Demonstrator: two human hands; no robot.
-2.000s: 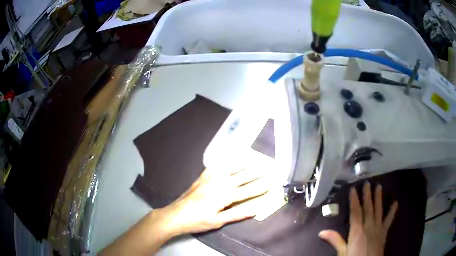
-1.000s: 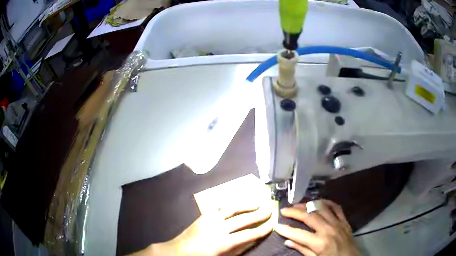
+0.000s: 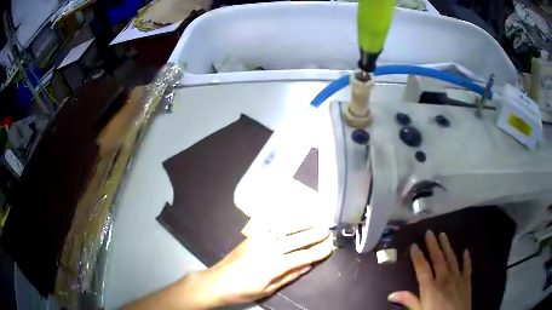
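Observation:
A dark brown garment panel (image 3: 209, 178) lies across the machine table and passes under the head of the white sewing machine (image 3: 478, 175). My left hand (image 3: 266, 263) lies flat, its fingertips beside the presser foot (image 3: 340, 237). It covers most of a pale patch pocket, whose corner (image 3: 249, 227) shows at the fingers, washed out by the lamp. My right hand (image 3: 445, 278) lies flat on the panel to the right of the needle area, fingers spread, holding nothing. The needle tip cannot be made out.
The glaring white lamp (image 3: 275, 175) hangs left of the head on a blue flexible neck (image 3: 436, 71). A lime-green tool (image 3: 374, 27) stands over a beige post (image 3: 360, 100). A white trough (image 3: 272, 36) is behind. Plastic-wrapped brown board (image 3: 121, 157) lies along the left edge.
Since one second ago, the panel has turned and its curved edge shows at left again. My right hand has moved right, away from the needle, and spread. The pocket is now mostly covered.

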